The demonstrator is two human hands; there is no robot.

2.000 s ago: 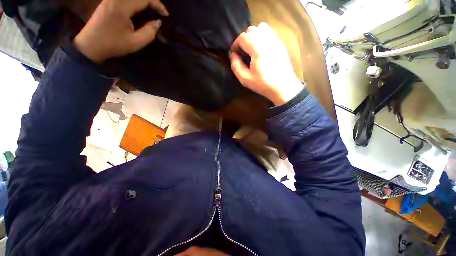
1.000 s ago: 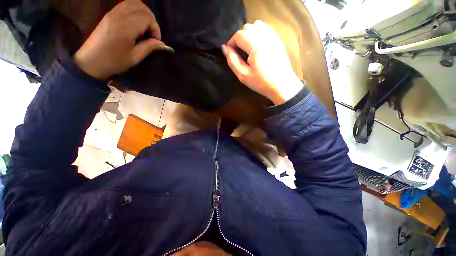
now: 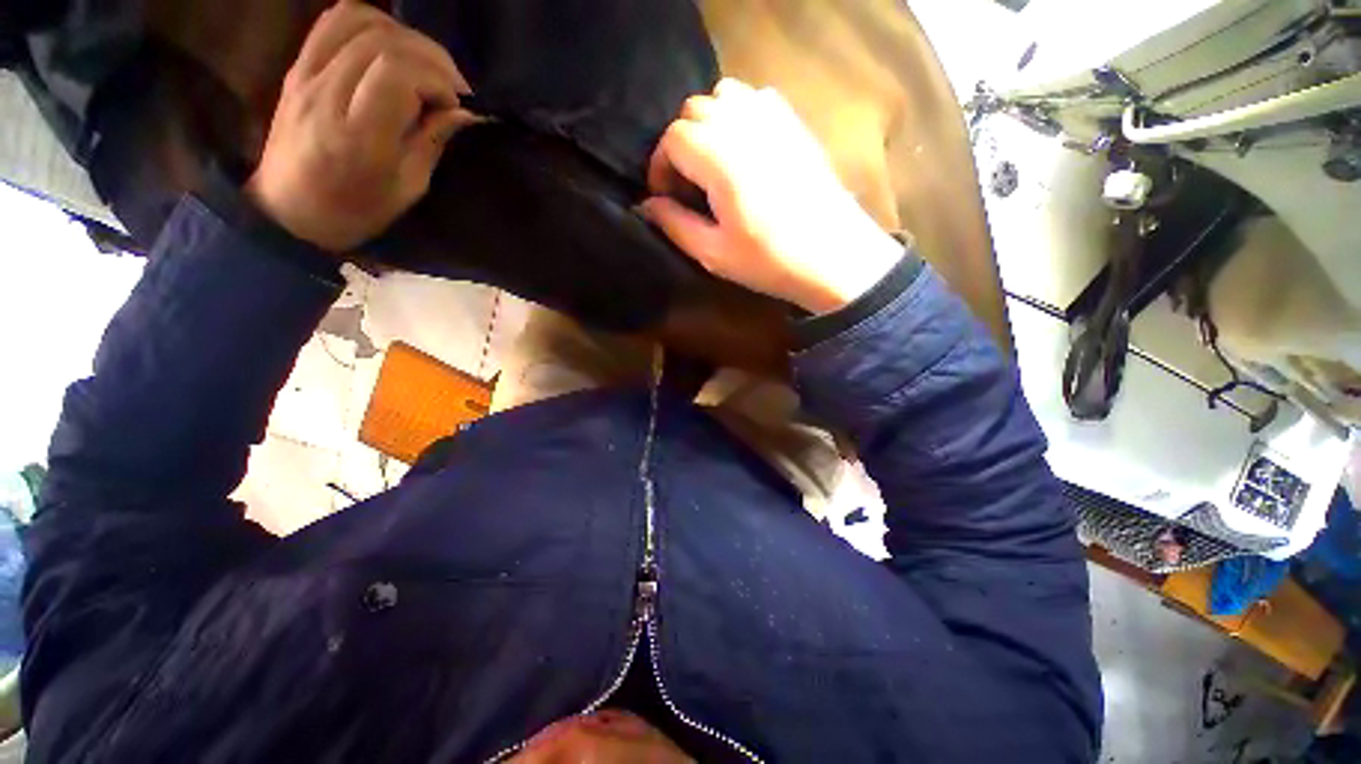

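A large black leather panel (image 3: 523, 224) lies across my lap at the top centre, with its brown reverse (image 3: 836, 60) showing to the right. My left hand (image 3: 358, 135) pinches a seam edge of the leather between thumb and curled fingers. My right hand (image 3: 754, 194) pinches the same edge a little lower and to the right. A dark line of the edge runs between both hands. The fingertips partly hide what they grip.
The cream-white sewing machine (image 3: 1239, 90) stands at the right, with black looped handles (image 3: 1097, 358) beside it. An orange-brown wooden piece (image 3: 418, 400) is below, over a white-tiled floor (image 3: 321, 448) with scraps.
My left hand has moved down and its fingers have closed more on the edge. My right hand has shifted slightly left and down. The black leather between them has shifted.
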